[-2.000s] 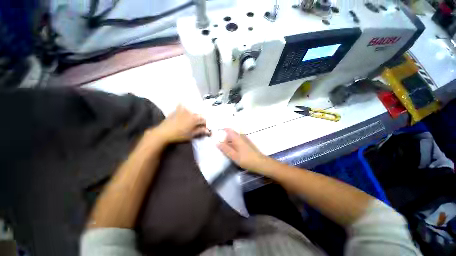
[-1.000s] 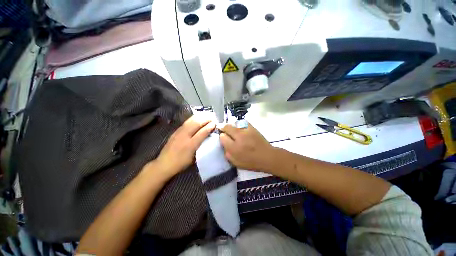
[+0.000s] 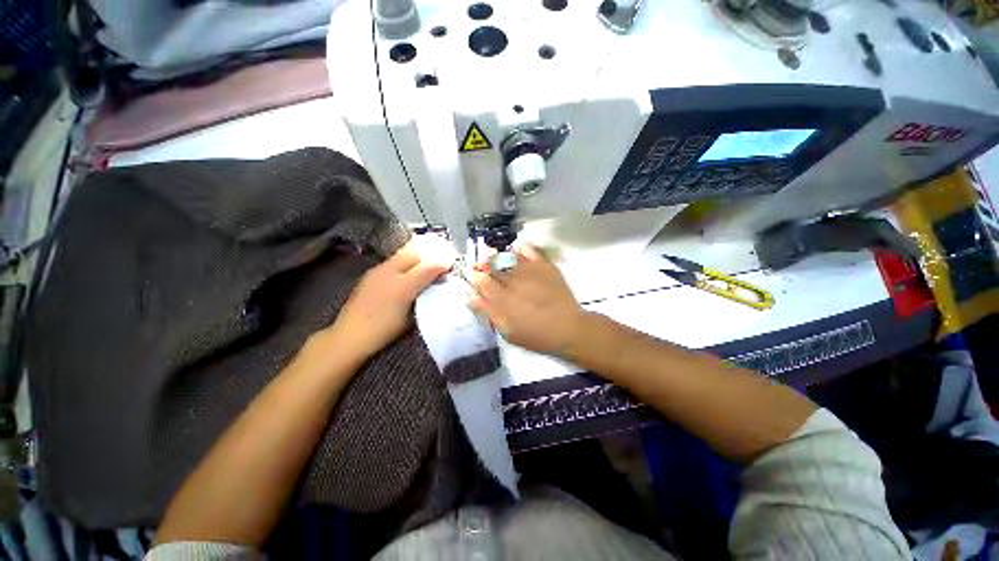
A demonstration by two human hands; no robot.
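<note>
A dark brown-grey fabric panel (image 3: 175,329) lies spread at the left and under my left forearm. A narrow pale cut piece with a dark stripe (image 3: 455,327) hangs from my fingertips toward my lap, beside the dark panel. My left hand (image 3: 386,298) presses the layered edges near the presser foot. My right hand (image 3: 531,294) pinches the pale piece's edge just right of the needle area. The needle and presser foot are mostly hidden by the fingers. The white sewing machine (image 3: 581,99) stands directly in front of both hands.
Yellow-handled thread snips (image 3: 734,289) lie right of my right hand. A dark grey device (image 3: 833,236), a red item (image 3: 903,279) and a yellow tray (image 3: 951,225) are farther right. Folded pink fabric (image 3: 208,101) lies behind left. The ruler edge (image 3: 581,405) runs along the front.
The view has come closer to the machine since the oldest frame. Both hands have moved with the fabric edges up to the presser foot and remain there. The pale piece now hangs lengthwise.
</note>
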